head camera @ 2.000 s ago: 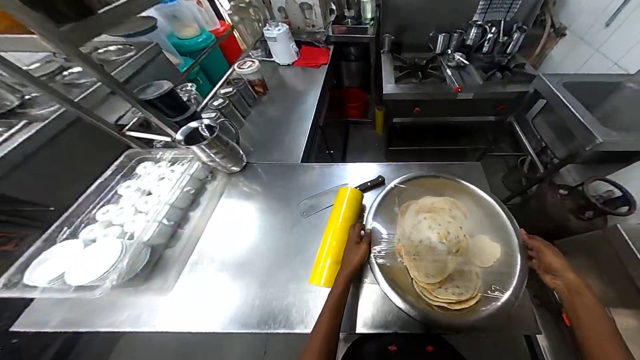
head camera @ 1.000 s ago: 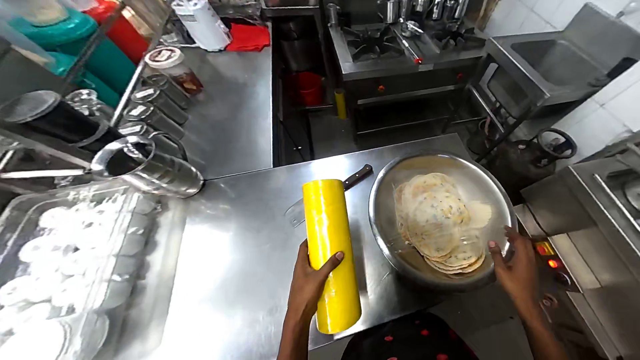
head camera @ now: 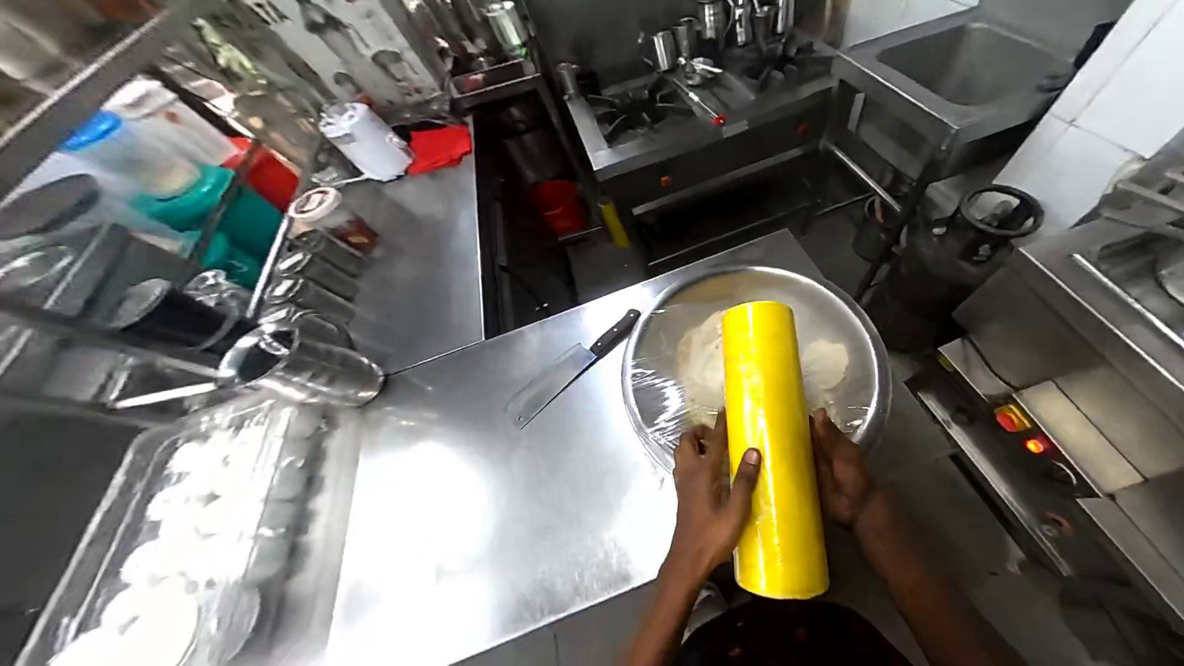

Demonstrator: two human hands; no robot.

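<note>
My left hand (head camera: 710,499) holds a yellow roll of plastic wrap (head camera: 773,462) by its left side, thumb on top. Against the roll's right side is my right hand (head camera: 840,472), its fingers partly hidden; whether it grips is unclear. Beneath the roll's far end lies a round steel tray (head camera: 874,342) with clear film over it and flatbreads (head camera: 700,356) inside. A cleaver-like knife with a dark handle (head camera: 573,365) rests on the steel counter, left of the tray.
A clear plastic bin (head camera: 347,481) with white dishes stands at the left, near a steel jug (head camera: 305,365). Lidded jars (head camera: 319,268) line the side counter (head camera: 416,277). Behind are a gas stove (head camera: 647,111) and a sink (head camera: 980,69); a gas cylinder (head camera: 953,250) stands right.
The yellow roll has moved from left of the tray to over its near part. My right hand has left the tray's right rim and come to the roll.
</note>
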